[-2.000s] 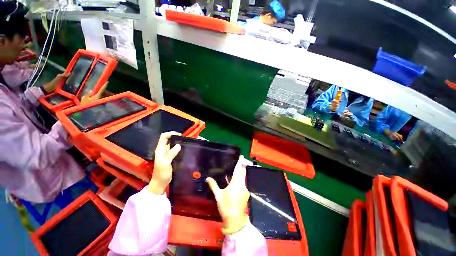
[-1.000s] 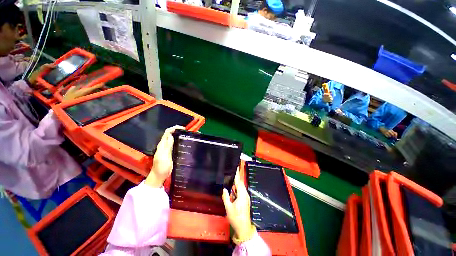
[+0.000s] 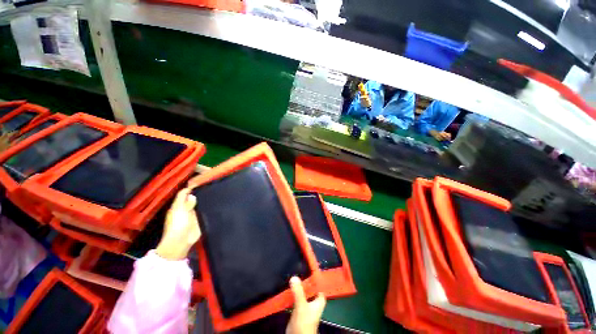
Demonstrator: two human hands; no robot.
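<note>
A tablet (image 3: 251, 238) with a dark screen lies in an orange tray (image 3: 269, 156), tilted and raised in front of me. My left hand (image 3: 179, 225) grips the tray's left edge. My right hand (image 3: 306, 309) is at the tray's lower right corner, its thumb on the rim and partly cut off by the bottom of the picture. A second tablet (image 3: 317, 228) in an orange tray (image 3: 346, 282) lies behind, partly hidden by the raised one.
Tray stacks with dark tablets stand at left (image 3: 121, 169) and right (image 3: 500, 248). An empty orange tray (image 3: 332, 177) lies on the green mat below the white shelf beam (image 3: 366, 55). Blue-clothed workers (image 3: 385, 107) sit opposite. A pink sleeve shows at far left.
The view has turned right. The held tablet now lies in an orange tray that is lifted and tilted. Its screen and the second tablet's screen have gone from text lines to dark.
</note>
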